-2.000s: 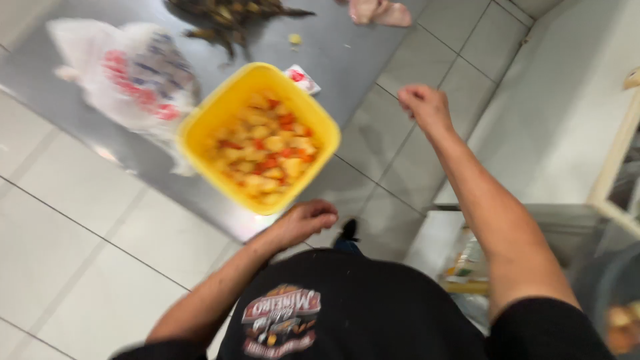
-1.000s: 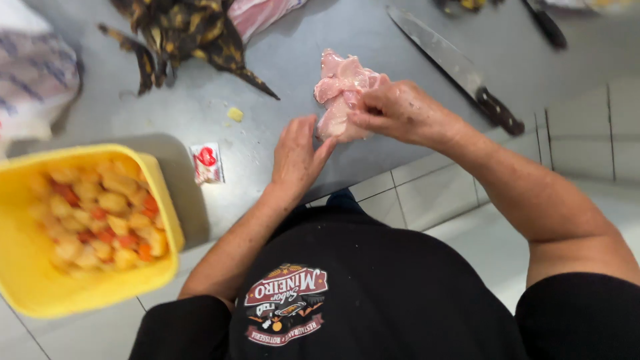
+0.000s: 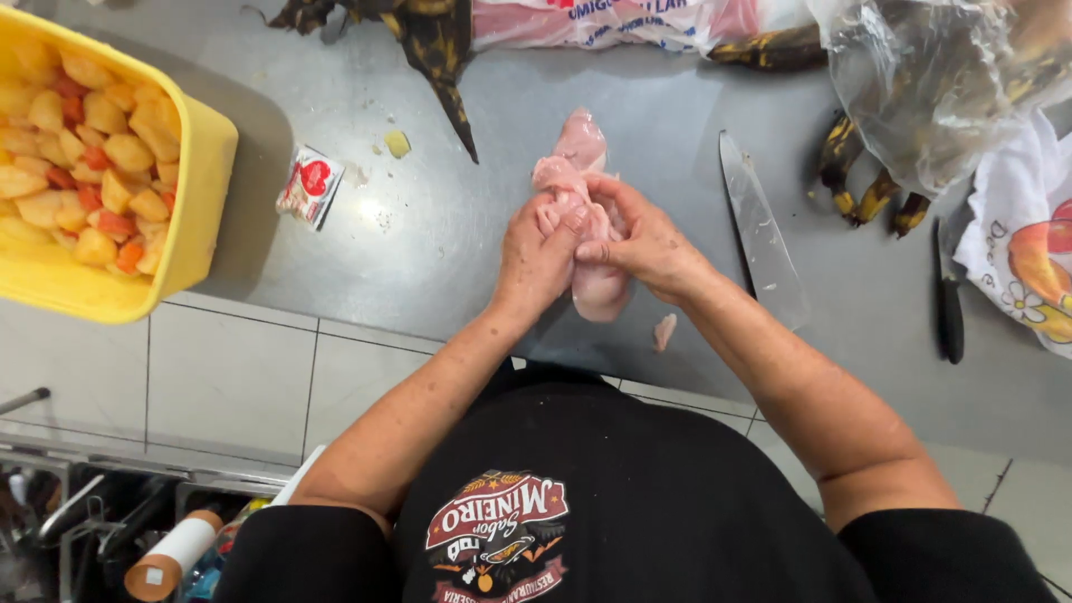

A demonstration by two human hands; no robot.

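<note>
Raw pale pink meat [image 3: 601, 295], which looks like chicken, lies over the steel table [image 3: 402, 260] in the middle of the head view. My left hand [image 3: 540, 251] grips it from the left, thumb on top. From the right my right hand [image 3: 641, 239] pinches the same meat, fingers curled over its middle. One lobe sticks out above the hands, another below. A small meat scrap [image 3: 664, 332] lies just right of the lower lobe. To the right of my right hand rests a large knife blade [image 3: 758, 226]; its handle is hidden behind my right forearm.
A yellow tub [image 3: 209, 176] of cut potatoes and carrots stands left, beside a small printed packet [image 3: 310, 186]. Blackened plantains [image 3: 435, 59] and a printed plastic bag [image 3: 620, 23] lie along the top. At right are a clear bag [image 3: 913, 92], a black-handled knife [image 3: 950, 318] and a printed cloth [image 3: 1017, 243].
Two seconds ago both hands were empty near the table edge by the tub. One second ago they were at the meat; now they are closer together, gripping its middle. The view has shifted.
</note>
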